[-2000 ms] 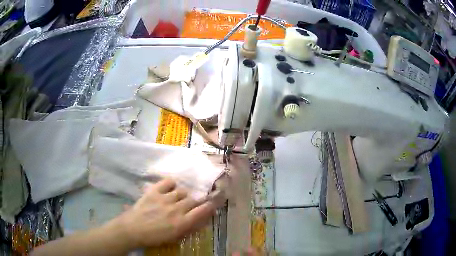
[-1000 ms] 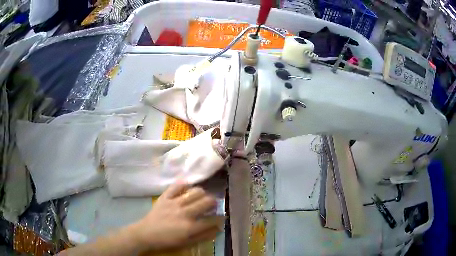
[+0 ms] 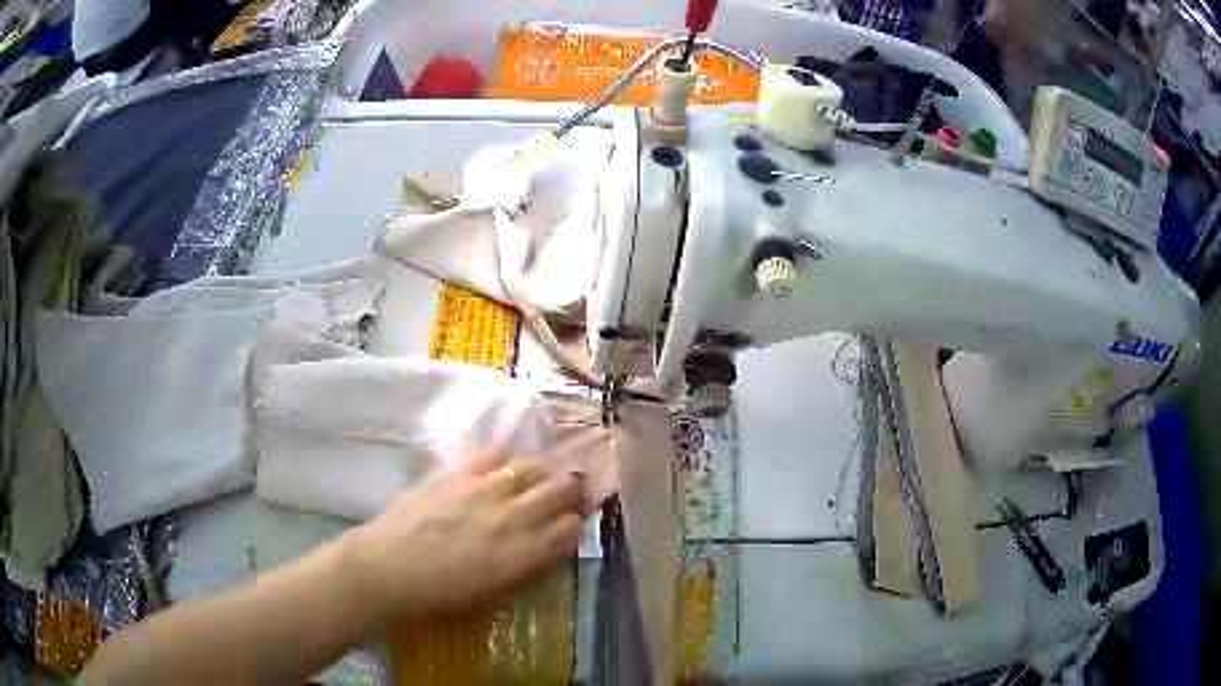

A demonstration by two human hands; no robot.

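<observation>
A pale beige garment panel (image 3: 362,429) lies left of the needle, its right end at the presser foot (image 3: 612,391). A tan strip (image 3: 645,536) runs from the foot down to the bottom edge, with a darker band beside it. My left hand (image 3: 469,529) lies on the panel's lower right part, fingertips near the strip; it wears a ring. Whether the fingers pinch the cloth cannot be told. My right hand is out of the picture. Bunched sewn work (image 3: 496,248) lies behind the needle.
The white machine arm (image 3: 911,255) spans the right. Spare strips (image 3: 924,483) and dark snips (image 3: 1031,543) lie right of the needle. A control panel (image 3: 1098,168) stands upper right. Yellow-orange printed sheets (image 3: 473,328) show on the table. Olive-grey cloth (image 3: 47,402) is far left.
My left hand has moved up onto the panel from its lower place a second ago. The cloth near the foot lies flatter. The fingertip at the bottom edge two seconds ago is gone.
</observation>
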